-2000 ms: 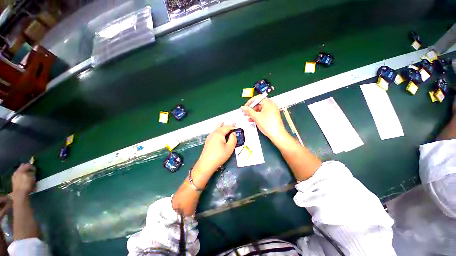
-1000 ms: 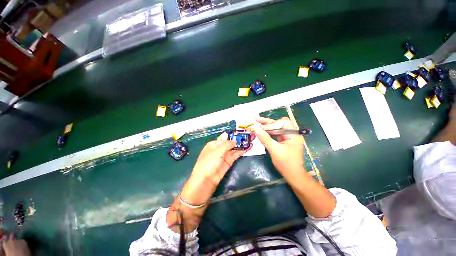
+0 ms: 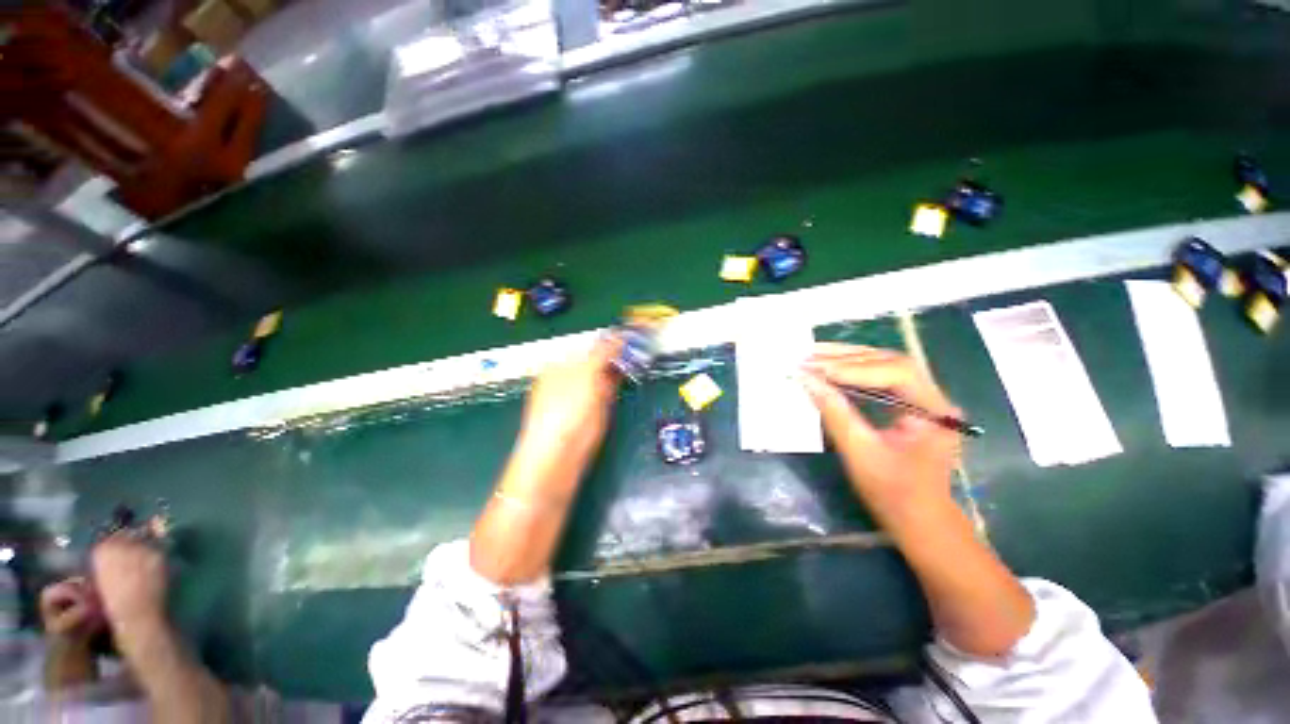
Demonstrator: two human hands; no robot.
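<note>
My left hand [image 3: 566,403] holds a blurred black and blue device unit [image 3: 635,348] with a yellow tab at its fingertips, over the pale rail's edge. Another device unit [image 3: 681,441] lies on the green bench between my hands, its yellow-white battery [image 3: 700,392] just above it. My right hand [image 3: 894,431] holds slim dark tweezers [image 3: 920,410] like a pen; the fingers hide their tip. Those fingertips are at the right edge of a white paper strip [image 3: 778,389] on the bench.
Two more white strips [image 3: 1050,382] [image 3: 1178,361] lie to the right. Several units [image 3: 782,258] with yellow tabs are spaced along the green belt beyond the pale rail [image 3: 990,273]; others cluster far right. Another person's hands [image 3: 128,573] are at lower left, and a white sleeve [image 3: 1277,552] at right edge.
The view has shifted. My left hand has moved left, away from my right hand, with a unit in it. A unit now lies between my hands; the one left of my left hand no longer shows there.
</note>
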